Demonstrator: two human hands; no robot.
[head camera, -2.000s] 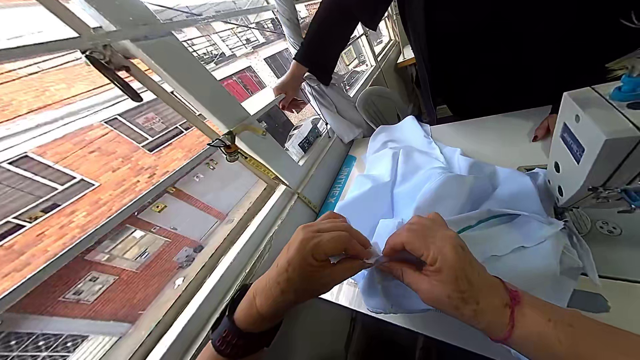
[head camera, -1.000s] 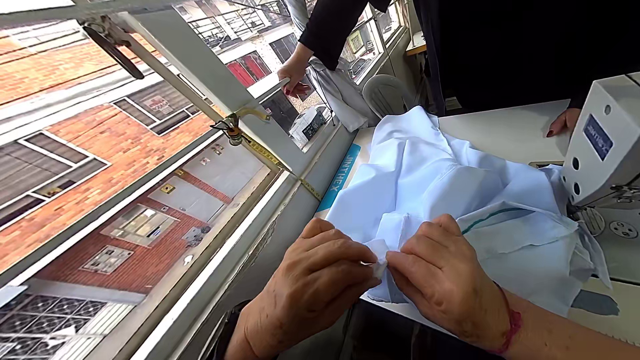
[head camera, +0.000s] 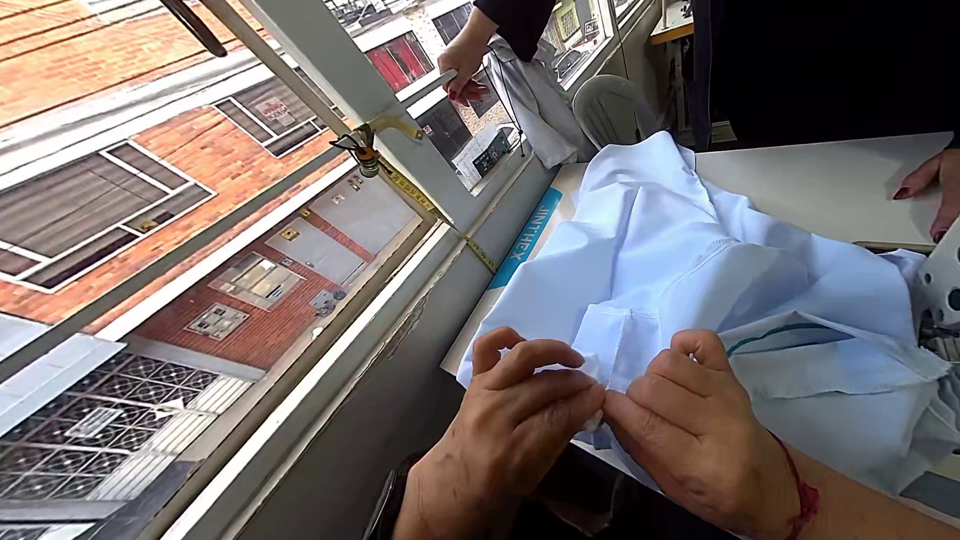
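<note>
A light blue and white fabric garment (head camera: 660, 247) with stitched seams lies heaped over the white sewing table (head camera: 817, 169). At its near edge my left hand (head camera: 517, 412) pinches a small bunched part of the cloth between thumb and fingers. My right hand (head camera: 697, 427), with a red cord at the wrist, grips the same part, its fingertips touching those of the left. What lies between the fingertips is mostly hidden. A dark green strip (head camera: 780, 330) shows on the cloth to the right. The cloth reaches the sewing machine (head camera: 941, 277) at the right edge.
A window frame (head camera: 442, 180) runs along the left, with a yellow measuring tape (head camera: 409, 187) hanging from it. A blue ruler-like strip (head camera: 529, 236) lies along the table's left edge. Across the table stands a person in dark clothes, one hand (head camera: 465, 64) at the window, another (head camera: 934, 187) on the table.
The view has shifted, and the sewing machine now shows only at the right edge. My two hands stay together on the cloth; the fingers of my left hand are more spread than a second ago.
</note>
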